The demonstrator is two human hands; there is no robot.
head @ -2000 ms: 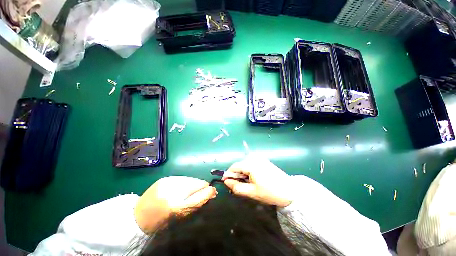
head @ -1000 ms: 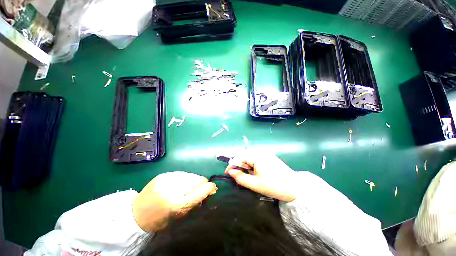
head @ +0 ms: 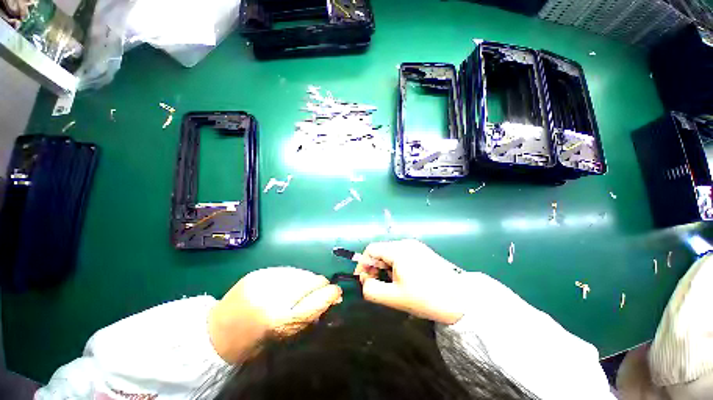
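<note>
My left hand (head: 274, 308) is at the bottom centre, its fingers curled on a dark phone frame (head: 344, 278). Only the frame's top edge shows between my hands; my hair hides the rest. My right hand (head: 410, 280) is beside it, holding a slim tool (head: 345, 254) with a dark end that points to the left and a pale section near my fingers. The tool's far end is hidden in my hand. Whether the tool touches the frame cannot be told.
A loose pile of pale strips (head: 336, 125) lies at centre. A phone frame with a yellow strip (head: 211, 226) lies left. Frame stacks stand right of centre (head: 512, 144), at the top (head: 313, 39) and far left (head: 47, 211). Plastic bags (head: 176, 27) are upper left; another person's sleeve (head: 684, 328) is at right.
The tool's dark end has shifted slightly left since the last frame and its angle has changed a little. My left hand has hardly moved. The whole view has shifted slightly.
</note>
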